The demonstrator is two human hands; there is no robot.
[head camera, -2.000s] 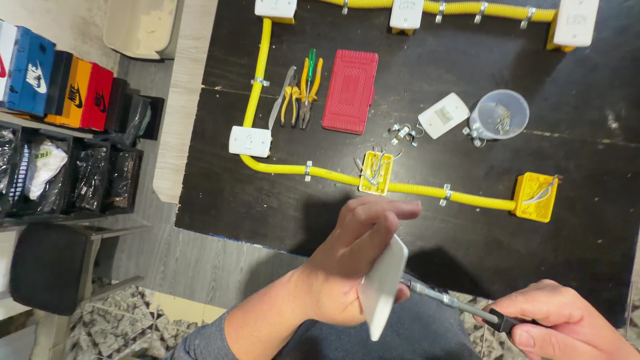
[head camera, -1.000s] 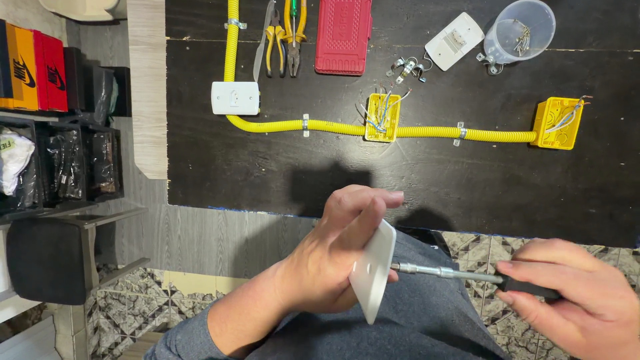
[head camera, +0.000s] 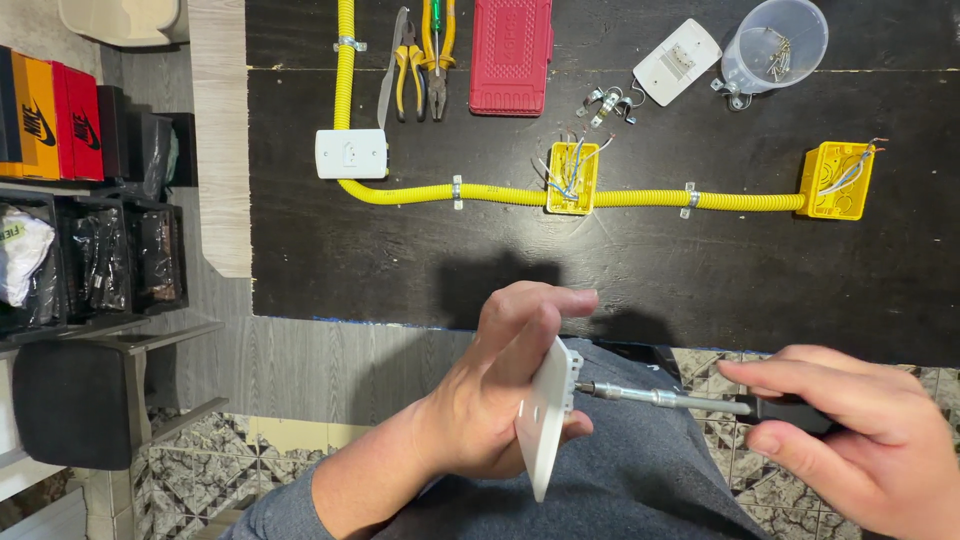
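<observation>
My left hand (head camera: 495, 390) holds a white wall plate (head camera: 546, 427) on edge, its back facing right. My right hand (head camera: 847, 442) grips the black handle of a screwdriver (head camera: 667, 397), whose tip meets the back of the plate; the exact contact point is too small to tell. Beyond them on the black table, an open yellow electrical box (head camera: 572, 178) with loose wire ends is joined by yellow corrugated conduit (head camera: 637, 199) to another open yellow box (head camera: 836, 180) at the right. A white socket plate (head camera: 351, 154) covers the box at the left corner.
On the table (head camera: 360, 262) lie yellow-handled pliers (head camera: 437, 82), smaller pliers (head camera: 410, 75), a red plastic case (head camera: 510, 60), metal clamps (head camera: 606, 105), another white plate (head camera: 677, 62) and a clear cup (head camera: 776, 45) with screws. A black chair (head camera: 71, 405) stands at the lower left.
The view has shifted closer to the table. My left hand keeps the plate and my right hand keeps the screwdriver against it; the right fingers have opened somewhat around the handle.
</observation>
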